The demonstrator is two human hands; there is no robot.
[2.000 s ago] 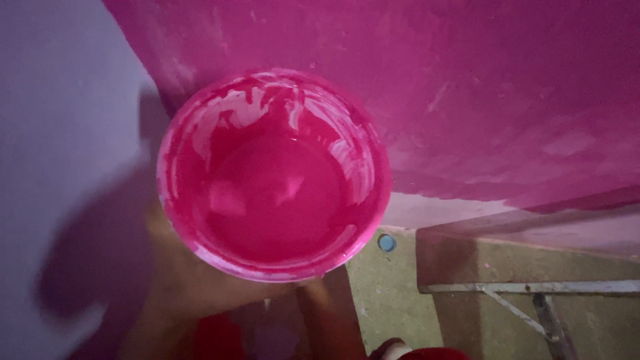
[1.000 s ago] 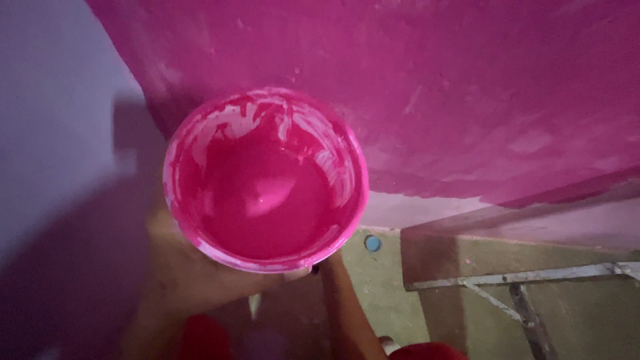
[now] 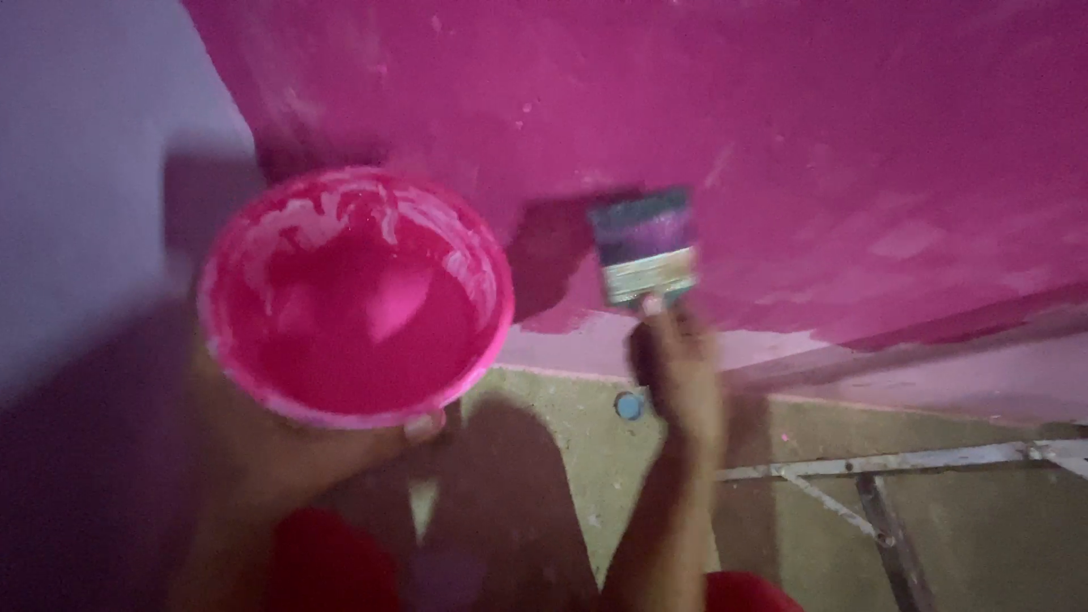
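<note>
A round tub of bright pink paint (image 3: 340, 340) is held up by my left hand (image 3: 297, 459), which grips it from below, with the thumb at the lower right of the rim. Streaks of paint coat its inner wall. To the right of the tub, my right hand (image 3: 684, 365) holds a wide flat paintbrush (image 3: 646, 246) with its dark, paint-stained bristles pointing up. The brush is in front of the magenta-painted wall (image 3: 510, 85); whether it touches the wall I cannot tell. Its handle is mostly hidden in my hand.
A pale unpainted strip (image 3: 578, 344) runs along the wall's foot. A bluish wall (image 3: 85, 170) adjoins at the left. On the floor (image 3: 586, 442) lies a small blue round object (image 3: 629, 405). A paint-spattered metal frame (image 3: 918, 455) stands at the lower right.
My right hand has come up from low behind the tub, and the paintbrush now shows to the tub's right. The tub stays in my left hand.
</note>
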